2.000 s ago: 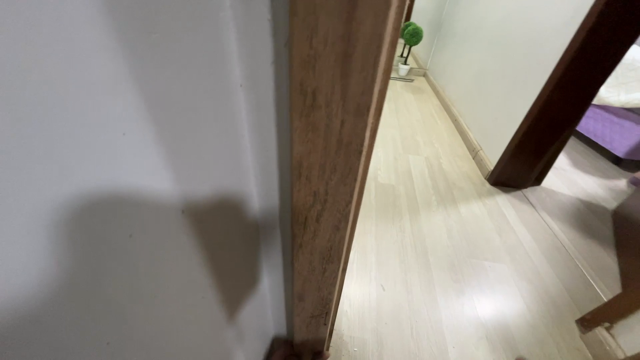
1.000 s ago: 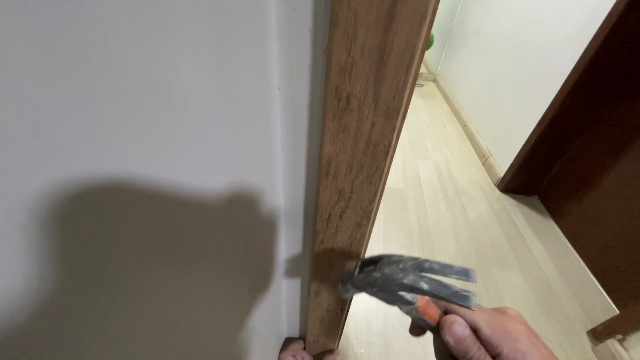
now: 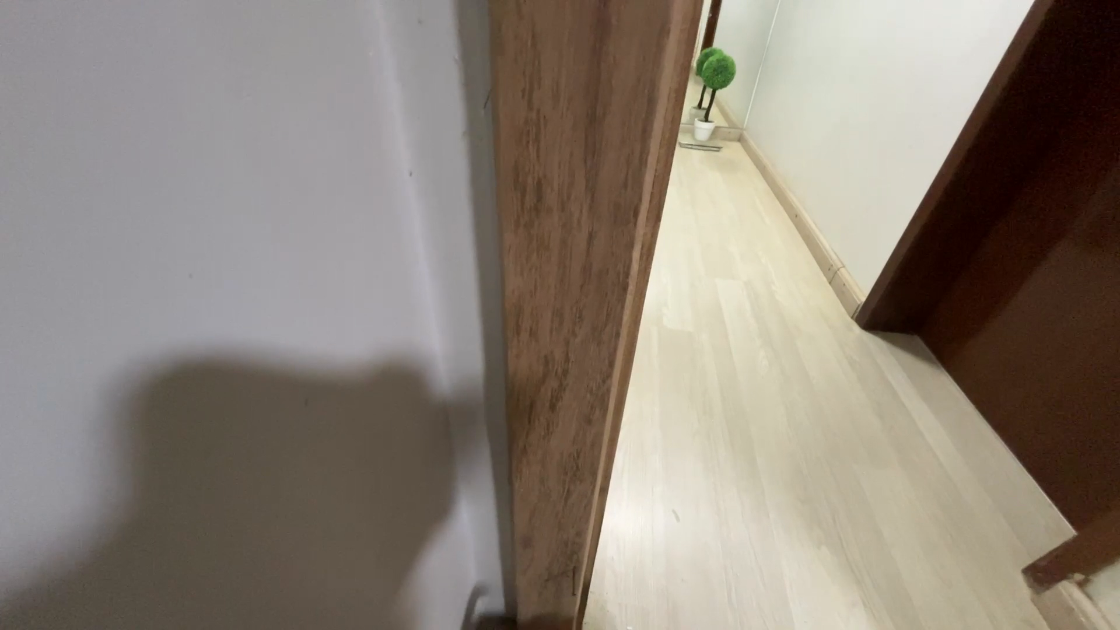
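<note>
A wood-grain door casing (image 3: pixel 569 297) runs upright through the middle of the head view, against a pale wall (image 3: pixel 219 175). Near its lower end is a thin dark upright mark or nail (image 3: pixel 574 579); which of these it is, I cannot tell. At the bottom edge, just left of the casing, a dark sliver shows, perhaps a fingertip of my left hand; the rest is cut off. My right hand is out of view, and no hammer shows. A large soft shadow (image 3: pixel 297 472) falls on the wall at the lower left.
Light wood-look flooring (image 3: pixel 752 420) stretches along a hallway right of the casing. A baseboard (image 3: pixel 805 227) follows the far wall to a dark brown door (image 3: pixel 1041 289). Small potted topiary (image 3: pixel 717 72) stands at the far end. A brown wooden edge (image 3: pixel 1076 551) juts in lower right.
My right hand and the claw hammer, beside the casing one second ago, have left the view. The dark door now fills the right-hand opening where purple fabric showed two seconds ago.
</note>
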